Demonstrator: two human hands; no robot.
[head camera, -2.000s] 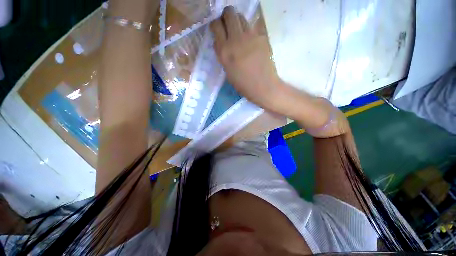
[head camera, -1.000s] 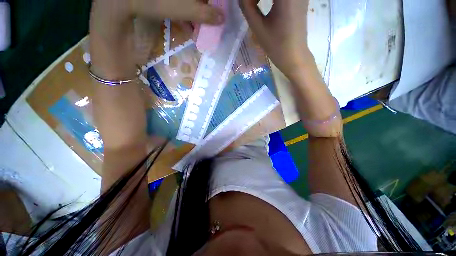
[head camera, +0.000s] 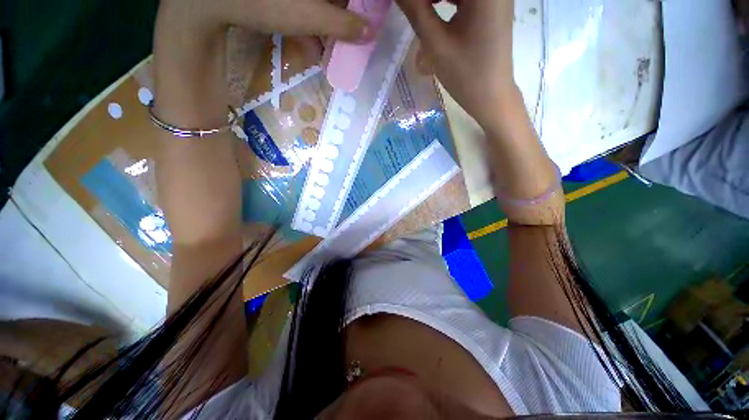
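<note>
The pink device (head camera: 353, 61) is at the top, its rounded lower end pointing down over a sticker strip. My left hand (head camera: 316, 18) holds it, thumb across its face. My right hand (head camera: 464, 49) is just right of the device, fingers bent; its fingertips are cut off by the top edge, so anything in them is hidden. The sticker strip (head camera: 333, 156), with a row of small pale pieces, lies slanted on the work board (head camera: 78, 156). A second strip (head camera: 386, 205) lies nearer my lap, crossing the first strip's lower end.
White tape lines (head camera: 277, 70) and a dark blue label (head camera: 263, 139) are on the board. Round white stickers (head camera: 115, 109) sit at its left. A white bench (head camera: 595, 74) extends right. Another person's sleeve (head camera: 706, 156) shows at right. A blue stool (head camera: 466, 267) stands on the green floor.
My left hand has brought the pink device into view from beyond the top edge. My right hand has lifted off the sticker strip and moved up and right. Since one second ago, little has moved.
</note>
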